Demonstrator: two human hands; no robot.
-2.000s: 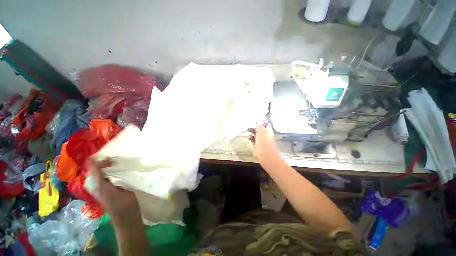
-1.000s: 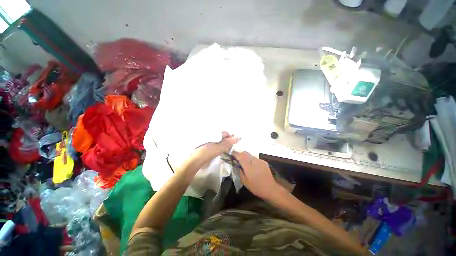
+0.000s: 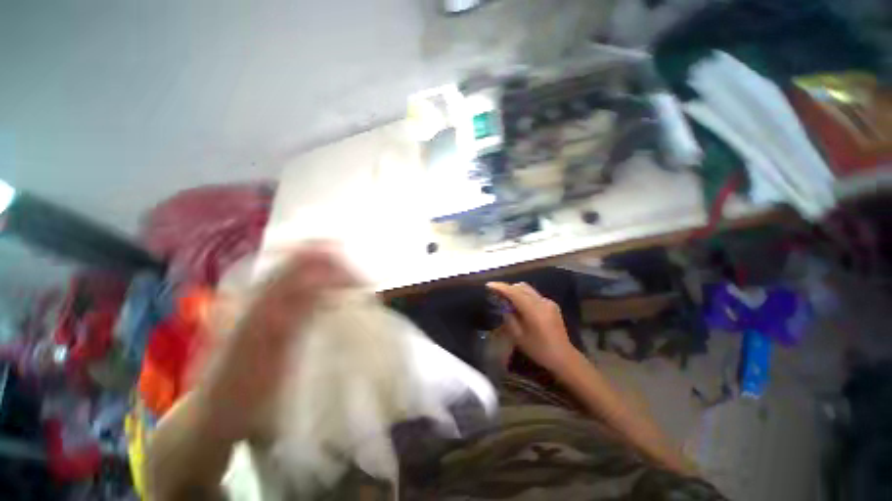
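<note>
My left hand (image 3: pixel 293 303), strongly blurred, grips the bunched white fabric piece (image 3: pixel 362 377) at the lower left, in front of my body. The fabric hangs from the hand over my lap, off the table. My right hand (image 3: pixel 533 321) is below the table's front edge, closed around the small dark snips (image 3: pixel 499 303), which are partly hidden by the fingers. The right hand is apart from the fabric. The overlock machine (image 3: pixel 557 147) stands on the pale table (image 3: pixel 342 201), its white head with the green label blurred.
Folded white strips (image 3: pixel 758 132) lie right of the machine, over dark green cloth. An orange-red packet (image 3: pixel 846 122) is at the far right. Red and orange cloth (image 3: pixel 176 342) is heaped left. A purple item (image 3: pixel 753 311) and a blue one (image 3: pixel 754 362) lie on the floor right.
The white fabric has come off the table, bunched in my left hand. My hands have moved apart, the right one moving right with the snips. The view has turned right.
</note>
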